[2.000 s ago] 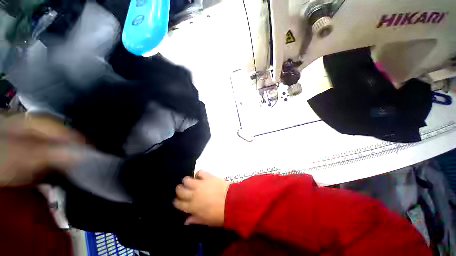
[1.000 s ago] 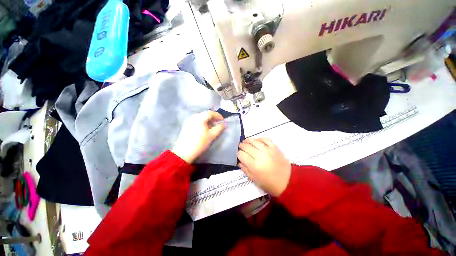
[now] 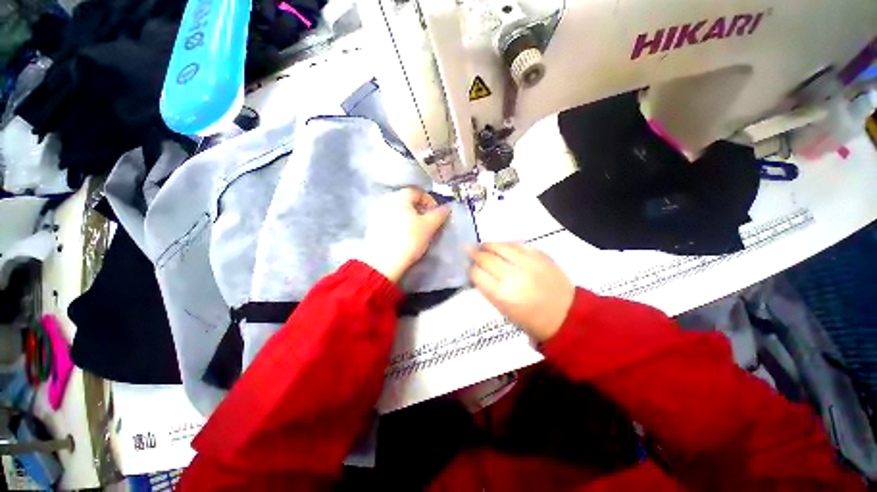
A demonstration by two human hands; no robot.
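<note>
A light grey garment panel (image 3: 322,207) lies on the white machine table, with a black strip (image 3: 269,311) across its lower part. Its right corner reaches the presser foot (image 3: 471,192) of the cream-white sewing machine. My left hand (image 3: 409,231) rests on the panel just left of and below the presser foot, thumb and fingertips together on the cloth. My right hand (image 3: 522,286) is at the panel's right edge, palm down, fingertips at the cloth edge; whether they pinch it cannot be told.
Black curved panels (image 3: 654,187) lie right of the needle, with a dark blue tool (image 3: 777,170) beyond them. A blue lamp (image 3: 206,67) hangs upper left before a black cloth pile (image 3: 106,77). Pink-handled scissors (image 3: 58,360) lie far left. Grey pieces (image 3: 769,336) are below the table edge.
The panel's upper right corner has moved up to the presser foot, and my left hand has moved slightly right with it. My right hand has shifted slightly right. Earlier, the cloth was bunched at the left.
</note>
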